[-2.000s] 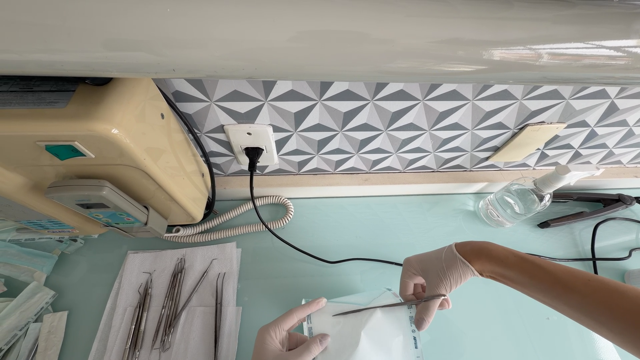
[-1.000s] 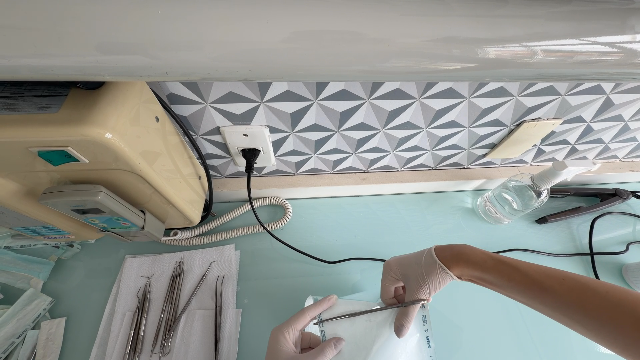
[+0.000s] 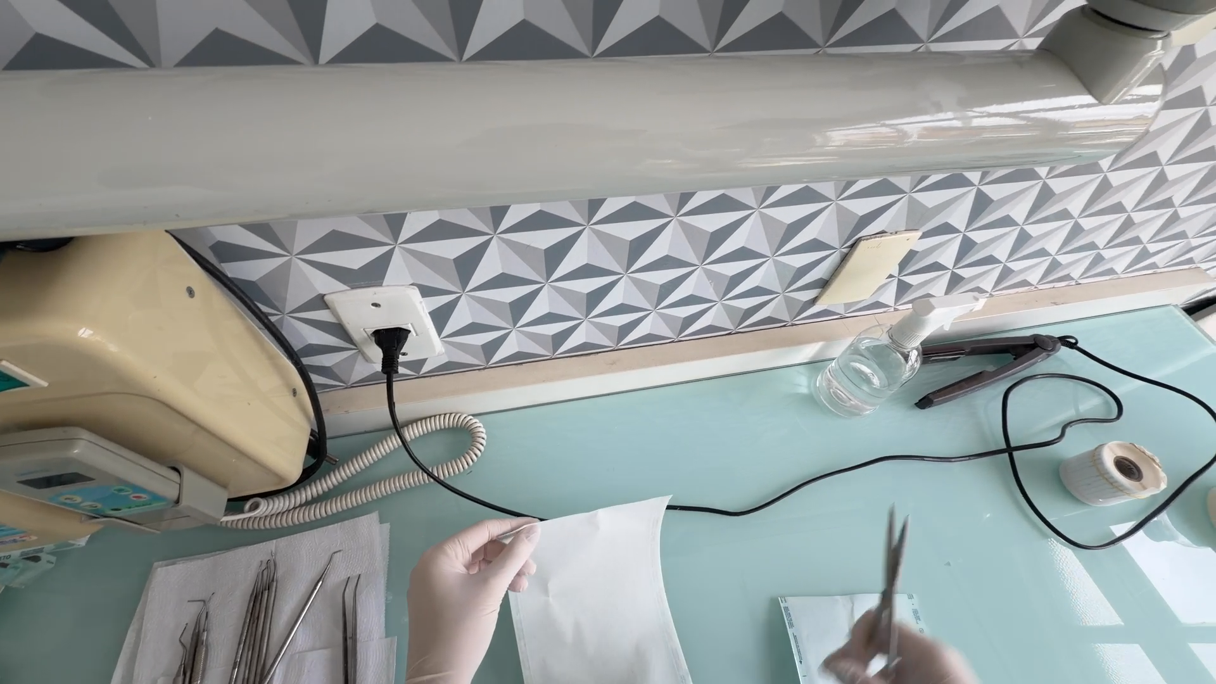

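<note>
My gloved left hand (image 3: 467, 597) pinches the top left corner of a white paper-backed pouch sheet (image 3: 597, 589), which hangs down in front of it. At the lower right my gloved right hand (image 3: 888, 655), blurred, holds metal scissors (image 3: 893, 570) with the blades pointing up and slightly apart. Partly behind that hand, another pouch piece (image 3: 807, 627) with a printed edge lies on the glass tabletop. Several metal dental instruments (image 3: 255, 617) rest on white paper towels (image 3: 361, 551) to the left of my left hand.
A beige machine (image 3: 142, 361) with a coiled cord (image 3: 456, 465) stands at left. A black power cord (image 3: 807, 483) crosses the glass tabletop (image 3: 589, 418). Toward the right are a clear spray bottle (image 3: 860, 375), a flat iron-like tool (image 3: 988, 375) and a label roll (image 3: 1111, 473). A large grey tube (image 3: 570, 133) spans above.
My right hand has moved right, away from my left hand, with the scissors. The pouch material, earlier between both hands, is now held by the left hand alone. The view has shifted.
</note>
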